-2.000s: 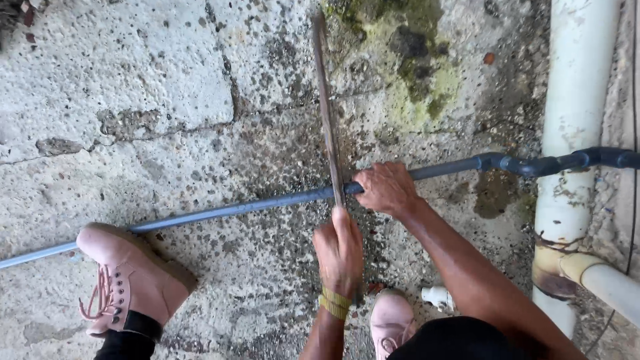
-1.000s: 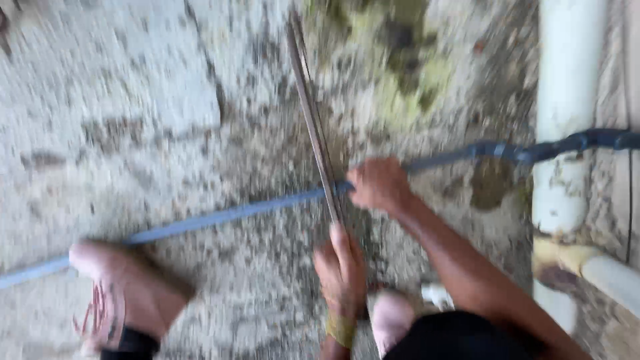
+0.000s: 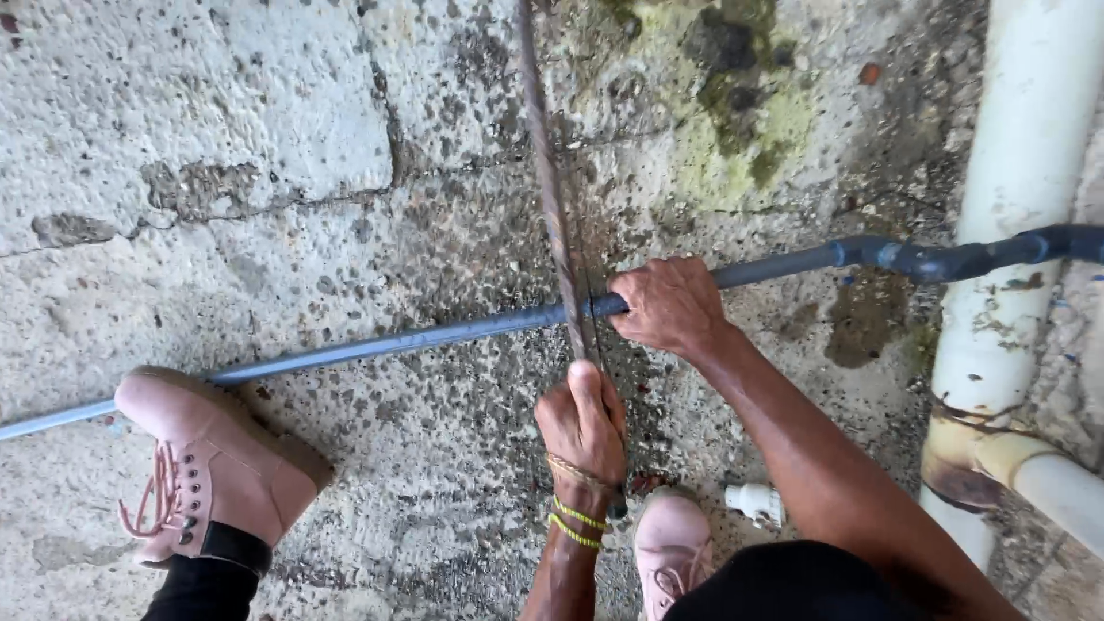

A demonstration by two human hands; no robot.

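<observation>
My left hand [image 3: 588,423], with cords and yellow-green beads at the wrist, grips the near end of a hacksaw [image 3: 548,185], thumb on top. The saw's tubular frame runs away from me past the top edge of the view. Its thin blade crosses a blue-grey plastic pipe [image 3: 414,339] just left of my right hand [image 3: 673,306]. That hand is closed around the pipe, palm down. Any cut in the pipe is too small to make out. A pink boot [image 3: 216,448] touches the pipe at the left; whether it presses on it is unclear.
At the right the pipe's dark fittings [image 3: 931,261] cross a thick white pipe [image 3: 1018,172] with a stained branch [image 3: 975,470]. A small white plastic fitting [image 3: 756,503] lies by the other pink boot [image 3: 673,543]. The concrete floor [image 3: 285,129] is rough, cracked and partly mossy.
Since a second ago, my left hand and the hacksaw have moved away from me. The saw's far tip, visible in both earlier frames, is now outside the view. My right hand stays on the pipe.
</observation>
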